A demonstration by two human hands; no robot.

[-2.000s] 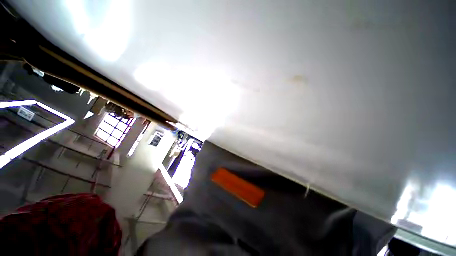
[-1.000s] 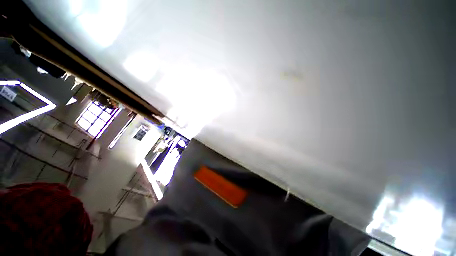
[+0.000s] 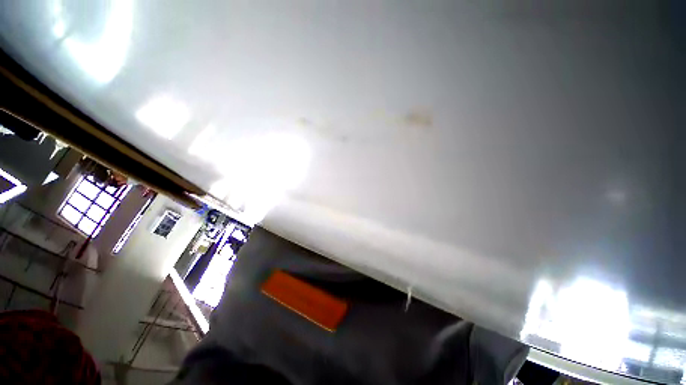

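Observation:
A white, glossy table surface (image 3: 481,150) fills the upper and right part of the view, with bright light reflections and a few faint brownish marks. The wearer's dark grey apron (image 3: 391,338) with an orange patch (image 3: 305,301) is against the table's near edge. A short pale thread or strip (image 3: 408,298) hangs at that edge. Neither my left hand nor my right hand is in the picture.
A dark red, textured rounded thing, perhaps a sleeve (image 3: 45,350), is at the lower left. A brown and black edge (image 3: 113,139) runs along the table's left side. Beyond are a tiled floor (image 3: 128,301), a bright gridded window (image 3: 92,204) and light strips.
The view has shifted, so the apron, orange patch and window now lie further left. The dark red thing has moved towards the lower left corner and shows less.

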